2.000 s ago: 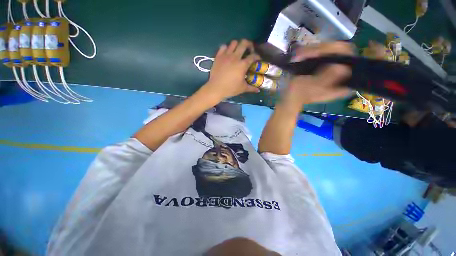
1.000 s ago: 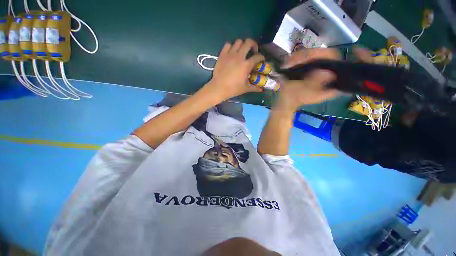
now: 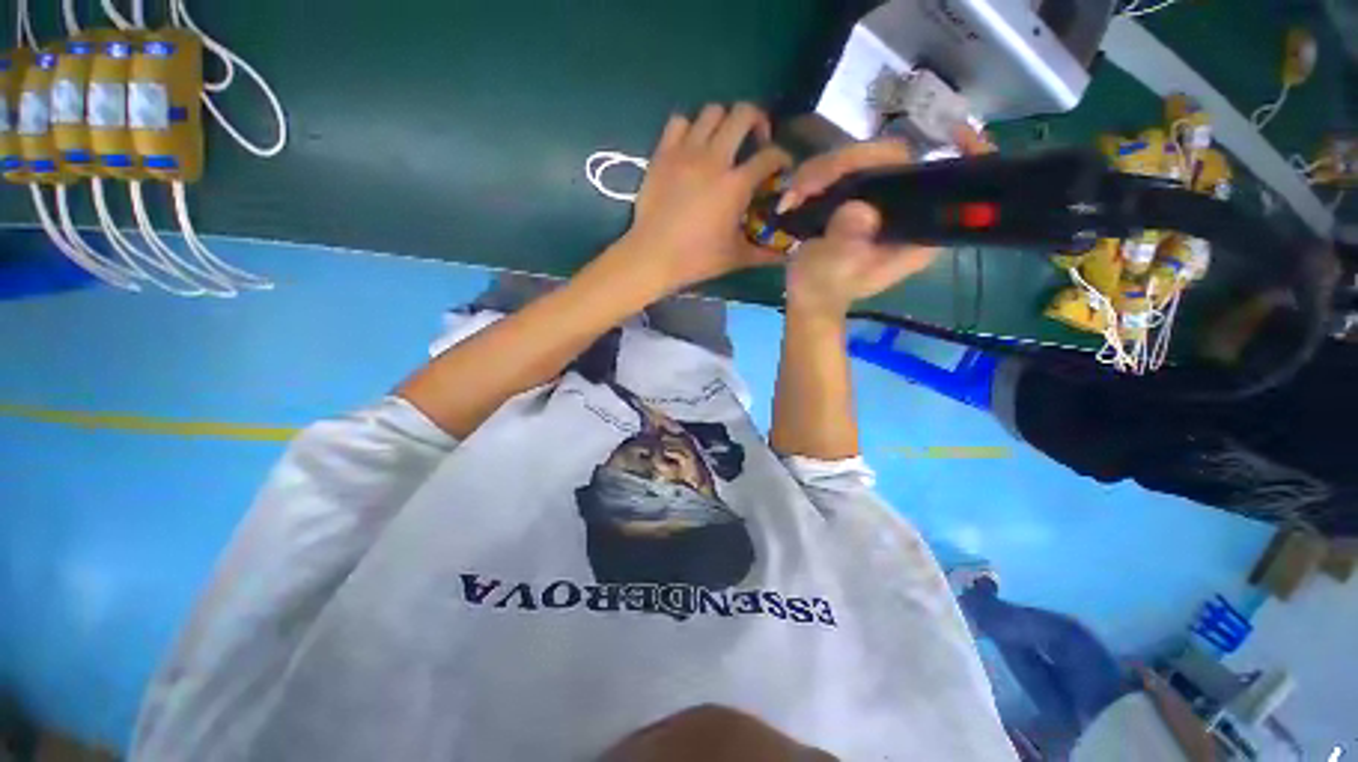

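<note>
My left hand (image 3: 697, 194) presses on yellow housings (image 3: 767, 221) near the bench's front edge; the right hand and tool hide most of them. A white cord loop (image 3: 611, 174) sticks out left of that hand. My right hand (image 3: 856, 238) is closed around the black electric screwdriver (image 3: 1013, 204), which lies nearly level with a red spot on its side. Its front end points at the housings; the bit's tip is too small to make out. The grey-white screw feeder (image 3: 976, 60) stands just behind my right hand.
Yellow housings (image 3: 104, 107) stand in a row at the left, cords over the edge of the green bench (image 3: 417, 134). Loose yellow housings (image 3: 1139, 276) are heaped at the right. A pale rail (image 3: 1214, 112) crosses behind them. A neighbour's dark sleeve (image 3: 1147, 432) is at the right.
The screwdriver and my right hand have moved left, over the housings, and look sharper. The right-hand heap shows more. My left hand has barely moved.
</note>
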